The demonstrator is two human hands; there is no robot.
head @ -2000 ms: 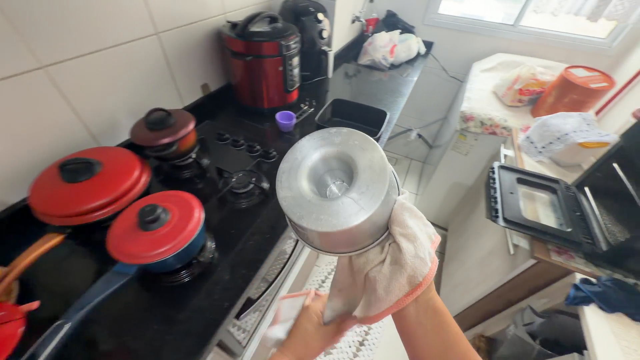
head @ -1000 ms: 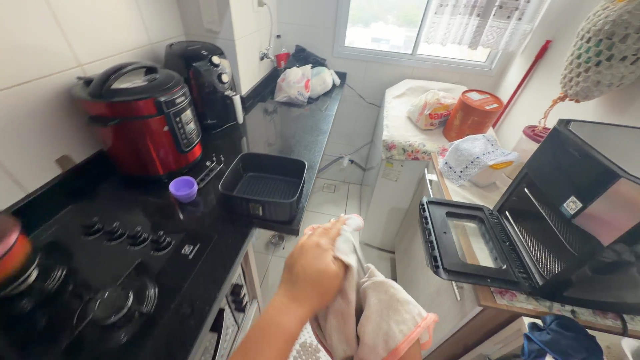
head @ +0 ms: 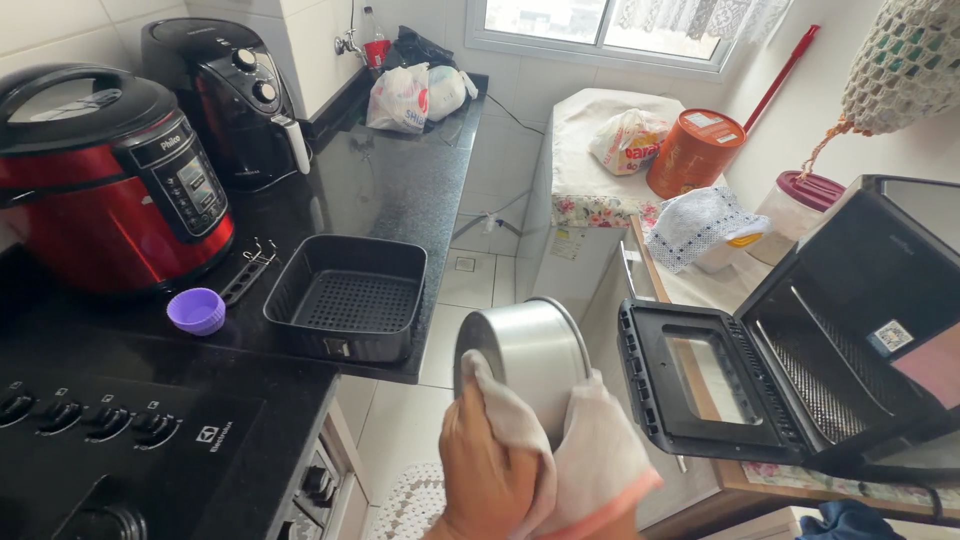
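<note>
A round aluminium cake pan (head: 534, 337) is tilted on its side in front of me, over the gap between the counter and the cabinets. My left hand (head: 484, 457) grips its near left side through a pale dish cloth (head: 517, 420). On the pan's right side is my right hand (head: 600, 457), mostly hidden under the cloth, which has a pink edge; the pan's rim rests against the covered fingers. Left of the pan, on the black counter, stand a square black air fryer basket (head: 352, 300) and a purple silicone baking cup (head: 196, 310).
A red pressure cooker (head: 97, 202) and a black air fryer (head: 217, 97) stand at left, behind the cooktop (head: 112, 442). At right, an air fryer oven (head: 862, 300) has its door (head: 705, 375) open beside my hands. A metal rack (head: 251, 274) lies near the basket.
The view has swung right, away from the red pots. The pan, seen from its flat side with its central hollow two seconds ago, is now tilted on its side, with both hands at it.
</note>
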